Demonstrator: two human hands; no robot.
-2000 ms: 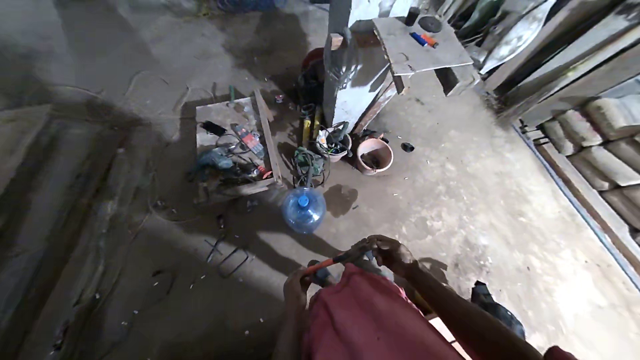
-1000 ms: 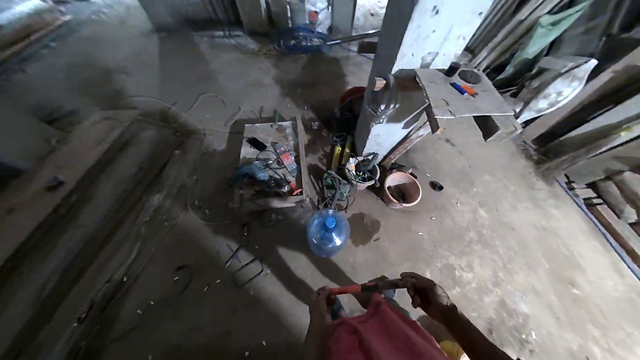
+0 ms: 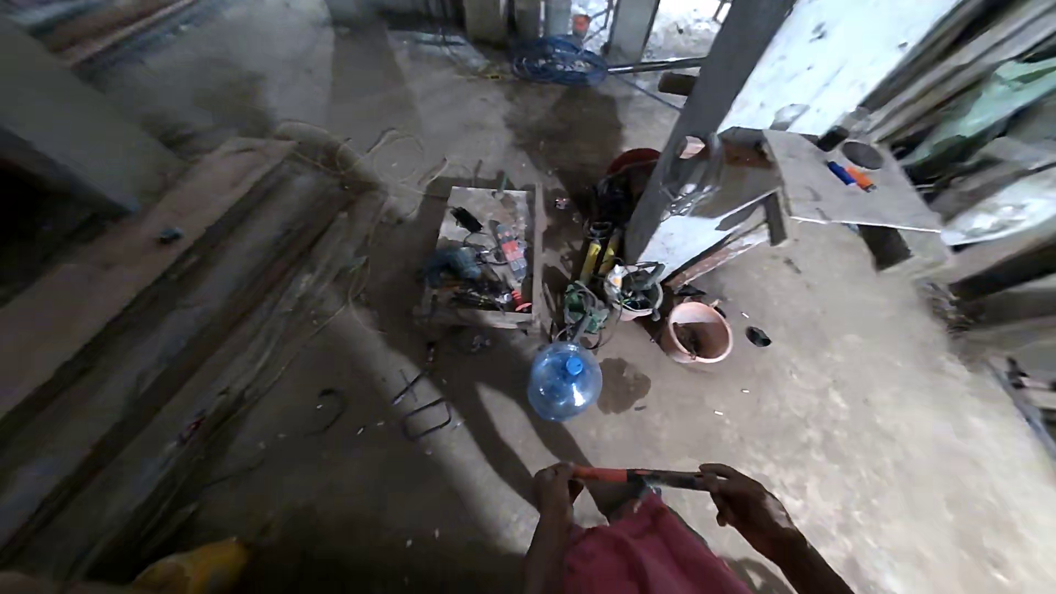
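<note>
A long, narrow tool [image 3: 639, 477] with an orange-red part and a dark part lies level across the front of my body; its exact kind cannot be told. My left hand [image 3: 558, 487] is closed round its orange-red end. At the dark end, my right hand [image 3: 747, 505] grips it between thumb and fingers. Just beyond my hands, a clear blue water jug [image 3: 565, 382] with a blue cap stands on the floor.
A low wooden tray [image 3: 535, 247] holds tools. Right of it are a bucket of tools [image 3: 635, 297] and a pinkish bucket [image 3: 698, 332]. A board [image 3: 858, 194] bears two markers. Planks [image 3: 206, 272] lie at left; bent metal rods [image 3: 427, 418] lie nearer.
The view has swung, bringing a blue coil at the back and a yellow object at lower left into sight. Both hands still hold the tool, which is now nearly level.
</note>
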